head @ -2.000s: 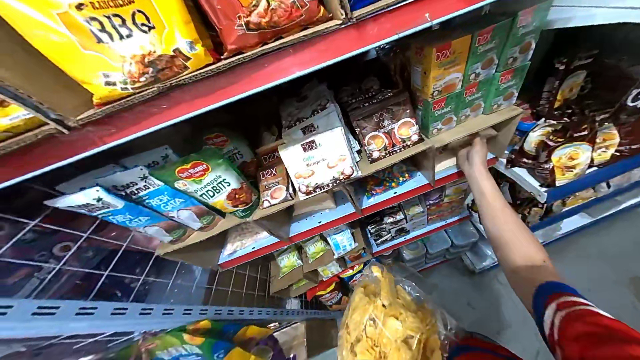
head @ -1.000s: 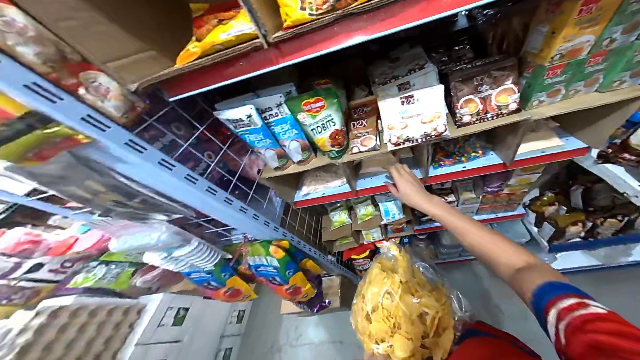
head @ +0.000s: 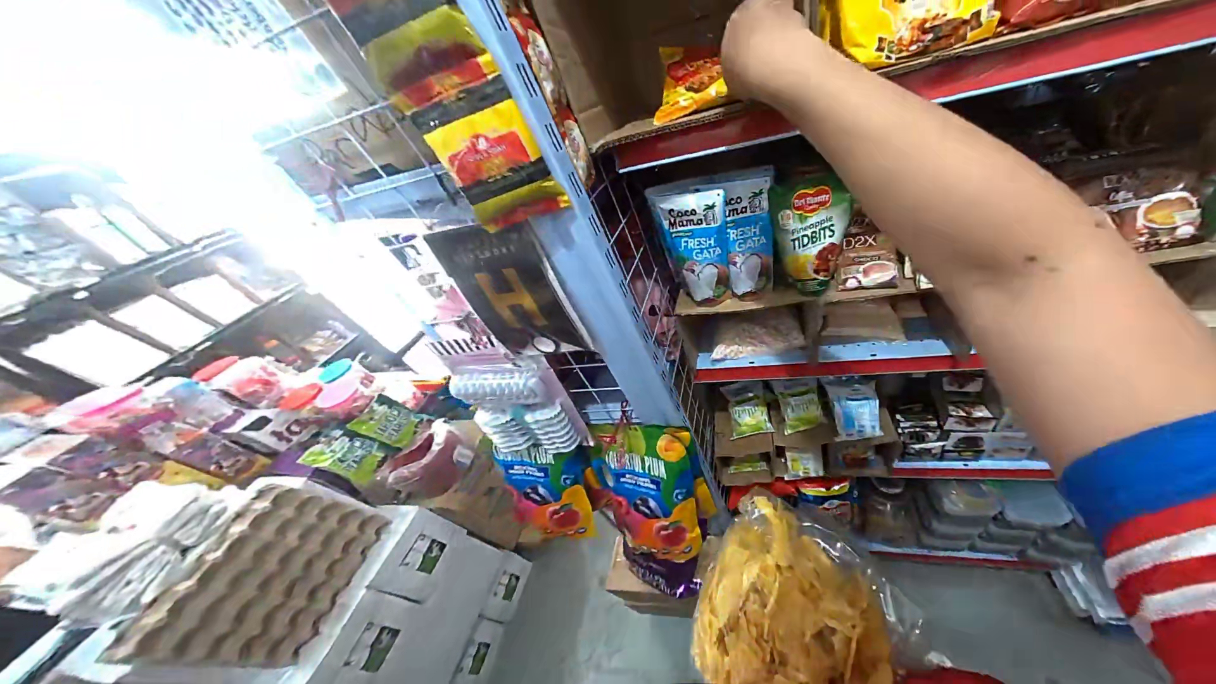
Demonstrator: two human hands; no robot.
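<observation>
My right hand [head: 768, 49] is raised at the top edge of the view, at the upper shelf, beside a small yellow-and-red snack packet [head: 691, 81]; its fingers are mostly cut off or turned away. Yellow snack packs [head: 912, 27] lie to its right behind cardboard. Below my forearm stand blue-and-white Coco Mama pouches [head: 700, 242], a green Del Monte pineapple tidbits pouch [head: 810, 228] and a brown D2X pack [head: 867, 258]. A clear plastic bag of yellow chips [head: 788, 598] is near my body at the bottom. My left hand is out of view.
A blue slotted metal post [head: 608, 285] and wire grid edge the shelves. Hanging plum snack packs [head: 651, 494] are lower centre. A grey egg tray [head: 256, 579] sits on white cartons [head: 418, 560] at left. Lower shelves hold small green packets [head: 747, 408] and plastic containers [head: 964, 499].
My right hand has moved from the middle shelf up to the upper shelf, beside the small yellow packet. The view has swung left, bringing the counter and hanging packs in.
</observation>
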